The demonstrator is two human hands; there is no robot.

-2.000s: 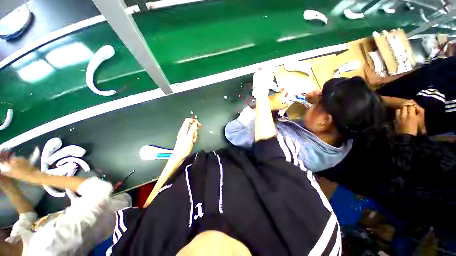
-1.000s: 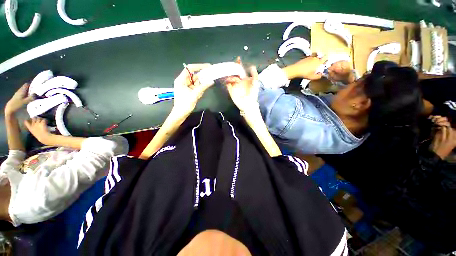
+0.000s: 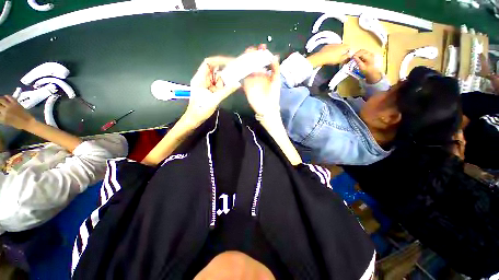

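Observation:
A white curved plastic piece [image 3: 244,66] is held up over the dark bench, between my two hands. My left hand [image 3: 210,82] grips its left end, with a thin reddish item also at the fingers, too small to make out. My right hand [image 3: 261,82] holds its right end; the fingertips are overexposed. A white housing half with a bright blue cell [image 3: 167,90] lies on the bench left of my left hand.
A red-handled screwdriver [image 3: 116,120] and a pile of white curved parts [image 3: 48,85] lie to the left, by a neighbour's arm. At right, a person in a denim jacket works beside cardboard [image 3: 418,45]. The belt's pale rail [image 3: 131,12] runs behind.
My right hand has come back from the belt side with the white piece, which both hands now hold. Since one second ago, the piece has tilted, its right end higher.

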